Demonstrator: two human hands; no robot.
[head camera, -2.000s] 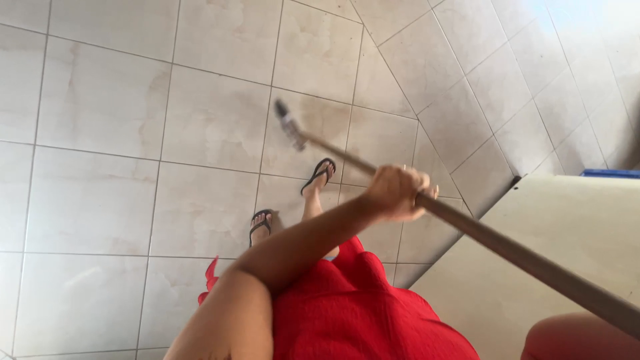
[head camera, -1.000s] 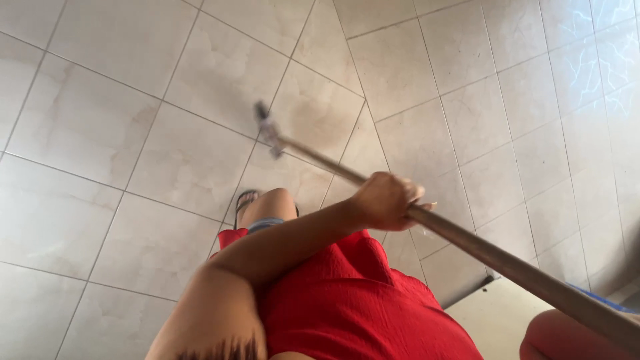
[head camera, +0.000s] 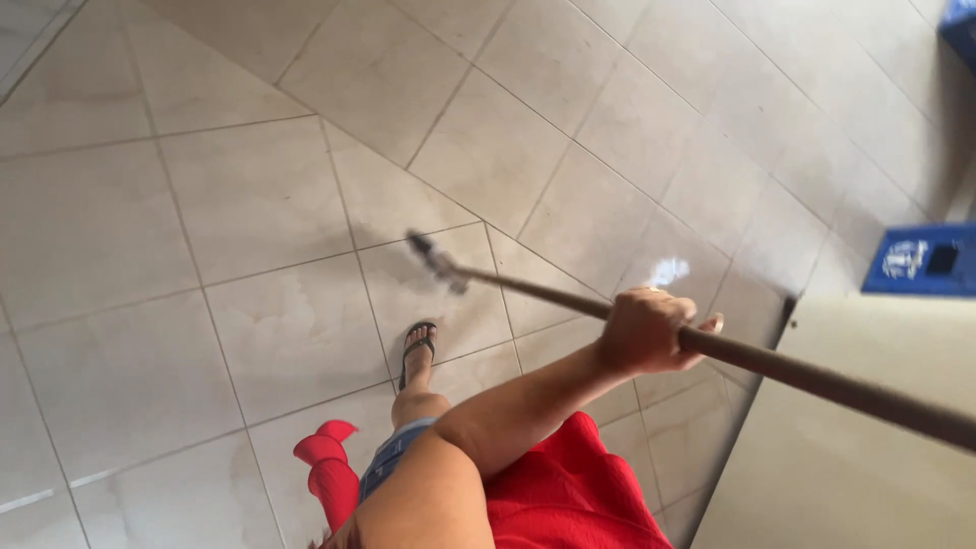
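My left hand (head camera: 648, 329) is closed around the long brown handle (head camera: 823, 381) of a floor tool, knuckles up, with the arm reaching across my body from the bottom. The handle slants from the right edge down to the tiled floor. At its far end, the narrow dark and grey head (head camera: 436, 261) is blurred, so its exact kind is unclear; it lies over the tiles beyond my foot in a black flip-flop (head camera: 419, 347). The upper end of the handle runs out of view, and my right hand cannot be seen.
Large beige tiles (head camera: 274, 313) cover the floor, with a diagonal seam across them. A pale flat-topped panel or appliance (head camera: 846, 457) stands at the lower right. Behind it is a blue plastic crate (head camera: 923, 259), and another blue object (head camera: 961, 30) shows at the top right corner.
My left hand stays closed on the handle throughout. The view has turned and shifted, bringing more of the blue crate into sight. Two feet showed in the oldest frame; one shows now.
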